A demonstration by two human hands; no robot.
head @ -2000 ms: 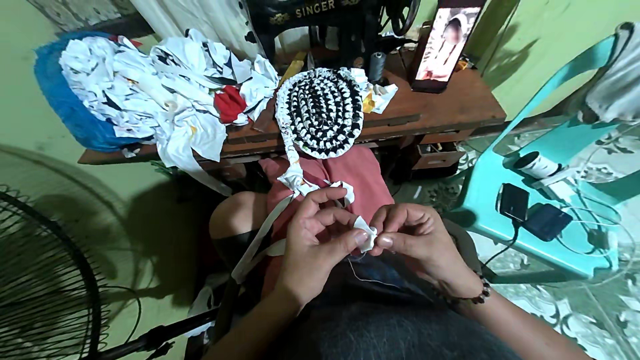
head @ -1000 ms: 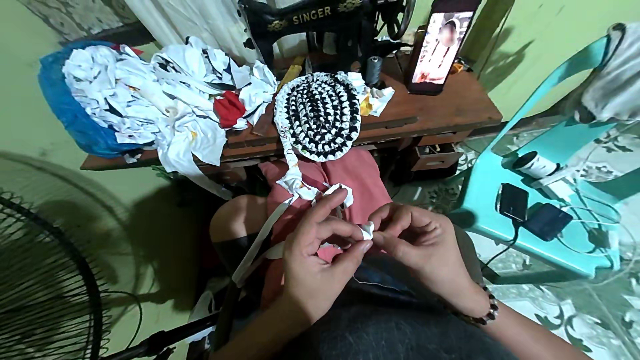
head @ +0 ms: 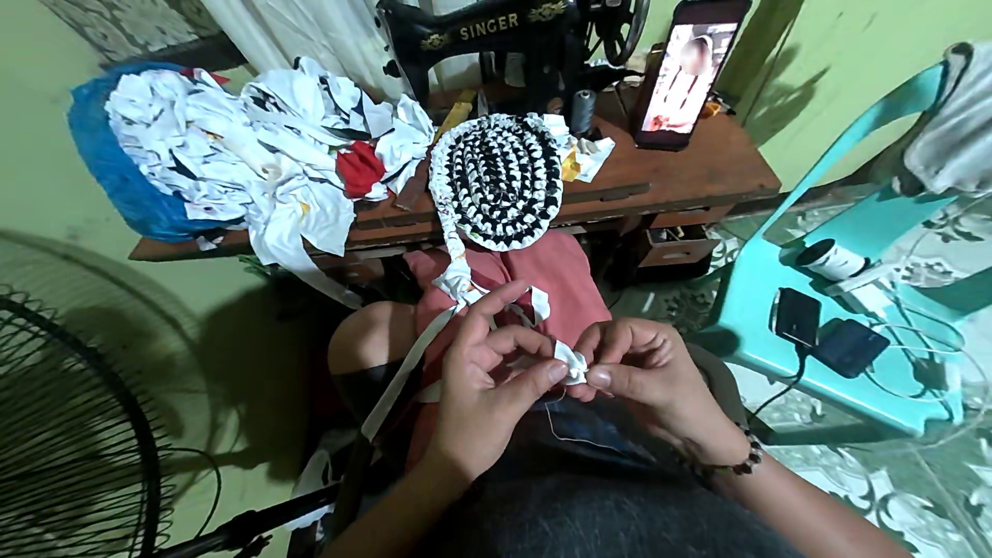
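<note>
Between the fingertips of my left hand [head: 492,380] and my right hand [head: 647,376] is a small white fabric piece [head: 572,363], pinched from both sides. A thin thread [head: 570,435] trails below it over my dark clothing. Beyond my hands, an oval black-and-white braided fabric mat [head: 500,182] leans at the table's front edge. Its white braided tail [head: 453,252] runs down to a knot [head: 457,280] and loose white strips [head: 403,380] over the red cloth [head: 542,271] on my lap. Whether a needle is in my fingers cannot be seen.
The wooden table [head: 697,174] holds a Singer sewing machine [head: 496,39], a thread spool [head: 583,112], an upright phone [head: 690,77] and a blue bag [head: 116,163] of white fabric scraps [head: 225,147]. A turquoise chair [head: 744,310] with devices and cables stands right; a fan [head: 77,434] stands left.
My hands stay close together at the small white fabric piece. More of the piece shows between my fingertips now than one second ago.
</note>
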